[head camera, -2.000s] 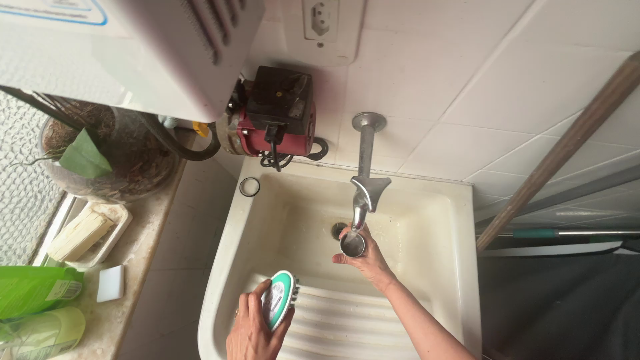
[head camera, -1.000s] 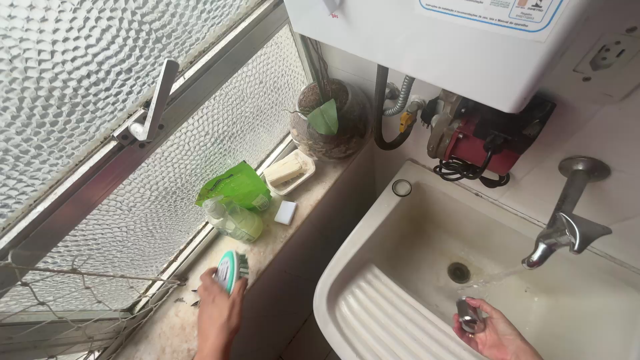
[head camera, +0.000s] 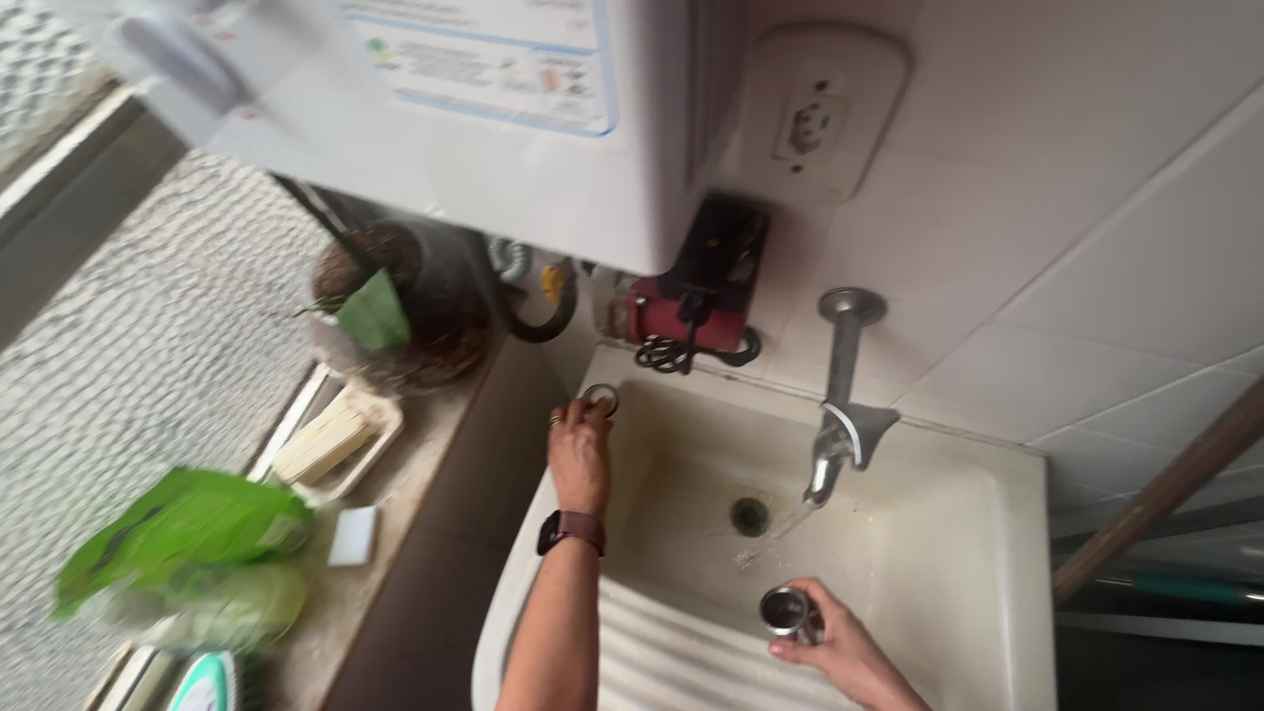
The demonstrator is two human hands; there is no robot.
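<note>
My right hand (head camera: pixel 839 642) holds a small metal cup (head camera: pixel 785 611) over the ribbed part of the laundry sink (head camera: pixel 1017 553). Water runs from the metal faucet (head camera: pixel 823 474) into the basin, beside the drain (head camera: pixel 750 515) and away from the cup. At the sink's back left corner, my left hand (head camera: pixel 580 449) has its fingertips on a small round ring or lid (head camera: pixel 601 397); whether they grip it cannot be told. A green and white scrub brush (head camera: pixel 209 681) lies at the lower left on the sill.
On the stone windowsill (head camera: pixel 425 504) stand a soap dish with a bar of soap (head camera: pixel 326 444), a green plastic package (head camera: pixel 188 523), a white block (head camera: pixel 353 536) and a potted plant (head camera: pixel 375 311). A red pump (head camera: pixel 681 314) and a white appliance (head camera: pixel 494 128) hang above. A wooden pole (head camera: pixel 1165 494) leans at right.
My left hand has let go of the brush on the sill and moved to the small round piece at the sink's corner. My right hand still holds the cup. The view has swung about.
</note>
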